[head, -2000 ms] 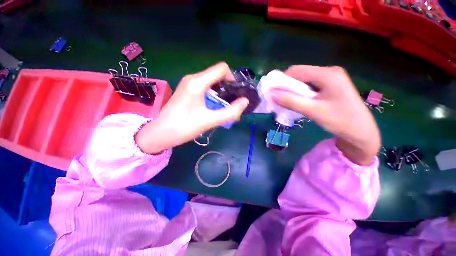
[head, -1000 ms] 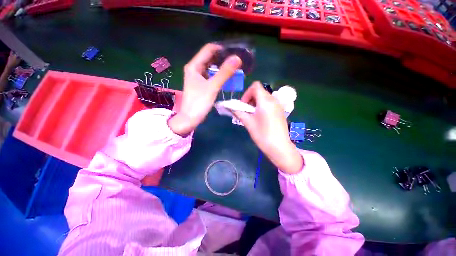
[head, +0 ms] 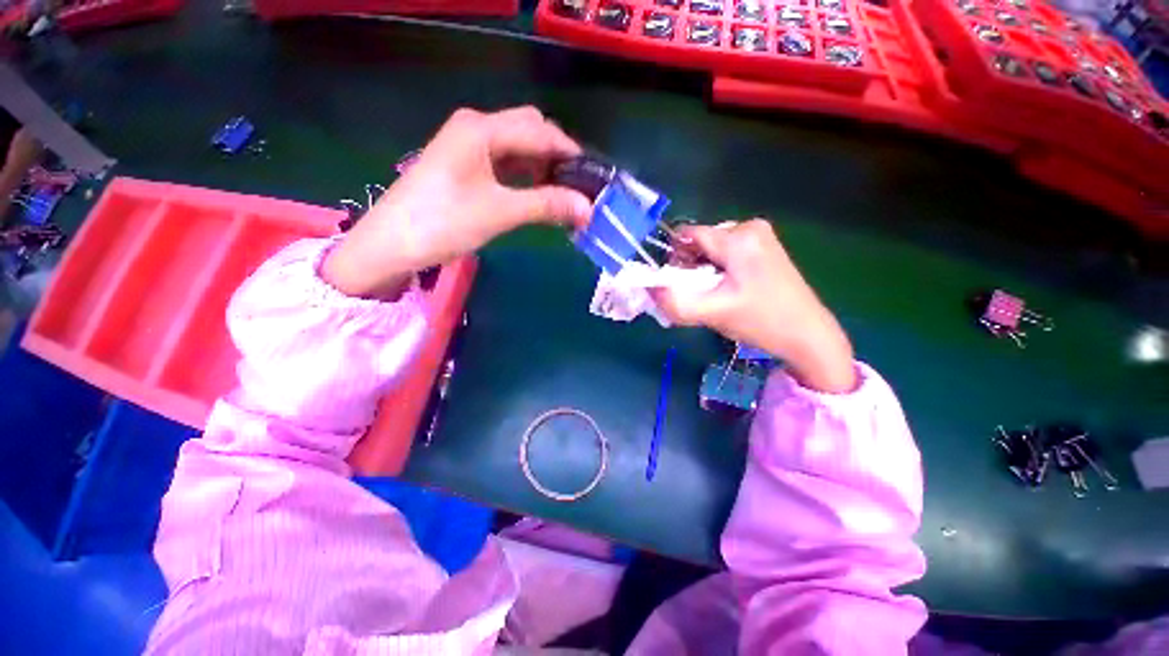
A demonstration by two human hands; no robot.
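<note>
My left hand [head: 468, 186] holds a dark glossy part [head: 583, 174] between thumb and fingers. A blue binder clip [head: 623, 223] is on the part, with its wire handles pointing towards my right hand. My right hand [head: 756, 288] pinches a white wiping cloth [head: 631, 294] at the clip's handles. Its fingertips are at the wire handles; whether they also grip them I cannot tell. Much of the dark part is hidden by my left fingers.
A coral-red compartment tray [head: 164, 369] lies left. A pale ring [head: 564, 497], a blue stick [head: 662, 417] and a light-blue clip [head: 729, 386] lie near me. Black clips [head: 1054, 455] and a pink clip [head: 1004, 310] lie right. Red parts trays [head: 820, 94] stand at the far side.
My left hand has tilted the part and clip and moved down. My right hand has shifted right, with the cloth now at the clip's handles. The light-blue clip shows again.
</note>
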